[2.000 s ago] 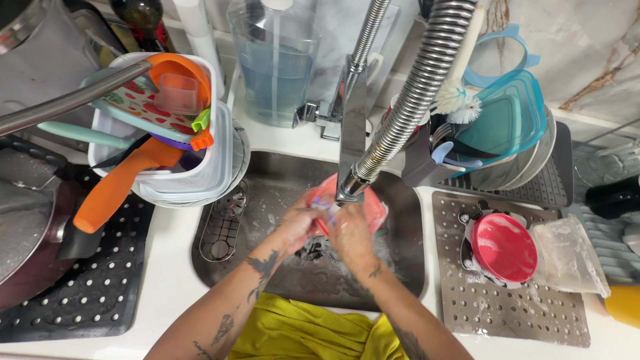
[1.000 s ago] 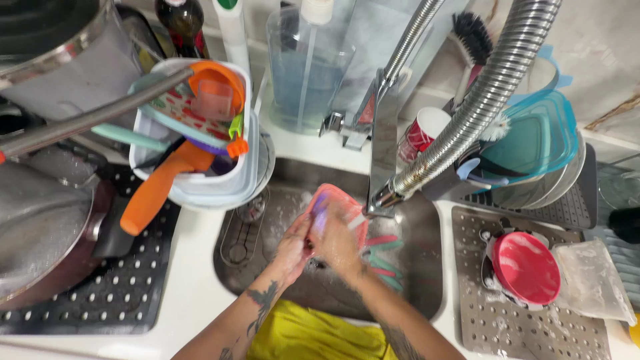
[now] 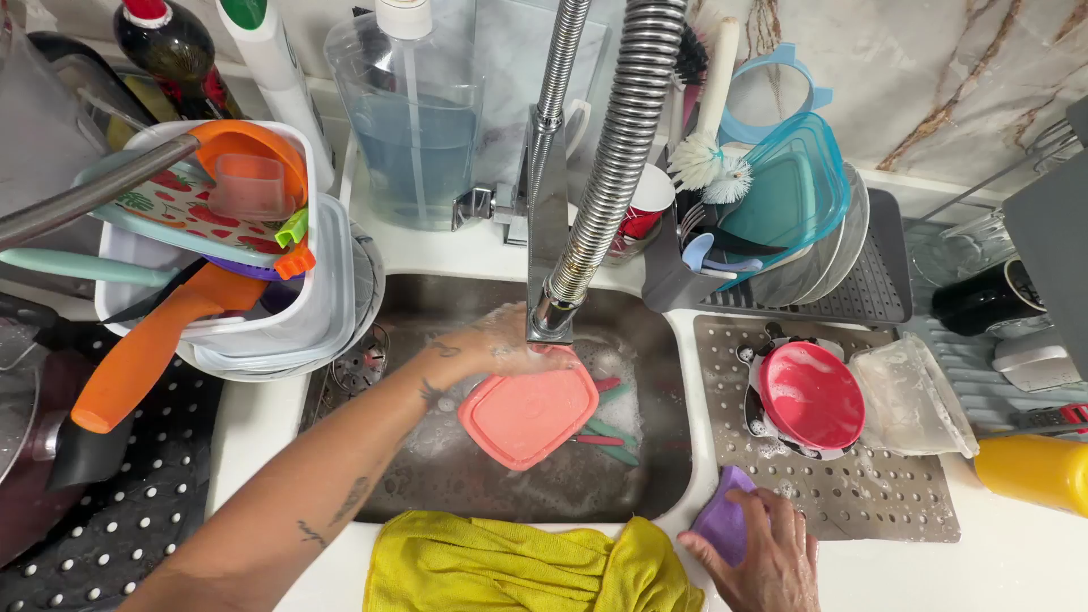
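Observation:
My left hand (image 3: pixel 520 342) holds a coral plastic container (image 3: pixel 531 412) by its upper edge, beneath the faucet head (image 3: pixel 552 319), over the steel sink (image 3: pixel 663 459). Its bottom faces up toward me. Under and beside it, red and green utensils (image 3: pixel 614 433) lie among suds. At the sink's right front corner, my right hand (image 3: pixel 765 544) has its fingers on a purple sponge (image 3: pixel 725 514) at the counter edge. A soapy red bowl (image 3: pixel 812 395) sits on the perforated mat (image 3: pixel 867 501), beside a cloudy clear container (image 3: pixel 909 395).
A yellow cloth (image 3: pixel 518 565) hangs at the sink's front edge. Stacked tubs (image 3: pixel 331 297) with an orange-handled utensil (image 3: pixel 140 348) stand left. The spring faucet hose (image 3: pixel 625 144) arches above. Behind right is a dish rack (image 3: pixel 884 255) with plates; a yellow bottle (image 3: pixel 1033 472) lies far right.
My right hand has moved from the coral container to the sponge at the sink's right front corner. The container, earlier shown with its inside up, now shows its underside.

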